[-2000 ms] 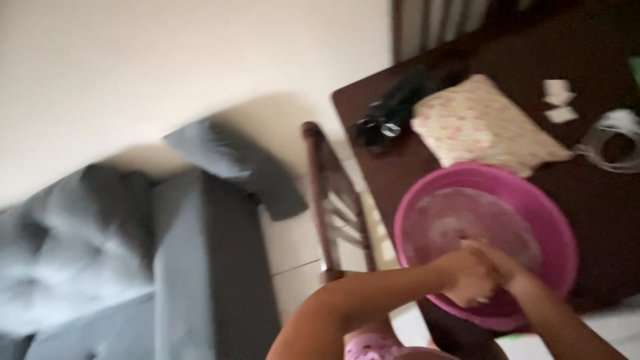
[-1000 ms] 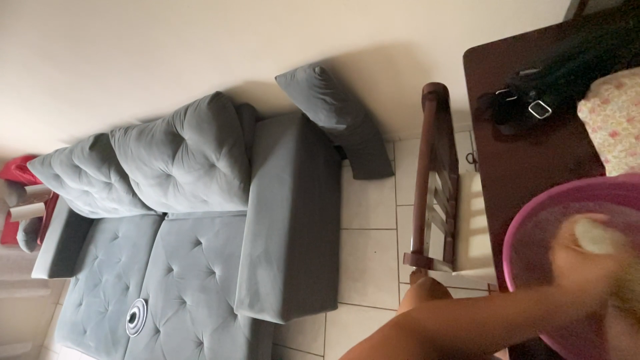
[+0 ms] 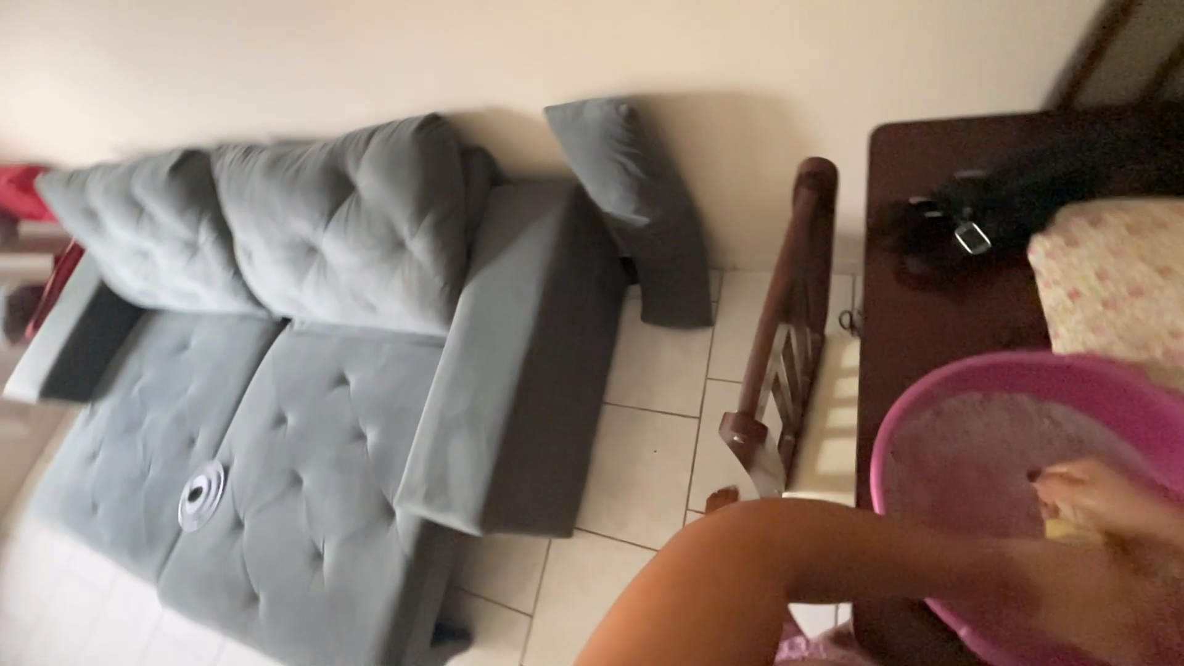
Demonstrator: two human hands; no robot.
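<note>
The pink plastic basin (image 3: 962, 370) with cloudy liquid stands on the dark wooden table (image 3: 934, 157), partly cut off by the view. My left hand (image 3: 1064, 583) reaches over the basin from the bottom; blur hides its fingers. Close against it is my right hand (image 3: 1096, 495), its fingers curled beside a small pale yellow piece (image 3: 1073, 530) between the hands. Blur leaves unclear what this piece is and which hand grips it. A floral-print cloth item (image 3: 1119, 277) lies behind the basin, near a black item with a metal buckle (image 3: 973, 237).
Left of the table stands a wooden chair (image 3: 786, 305) with a light seat. Farther left is a grey tufted sofa (image 3: 324, 444) bearing a round patterned object (image 3: 202, 496). A grey cushion (image 3: 638, 203) leans by its arm, above pale floor tiles (image 3: 647, 453).
The view has swung left, bringing the sofa fully in and pushing the basin to the right edge. Both hands remain at the basin.
</note>
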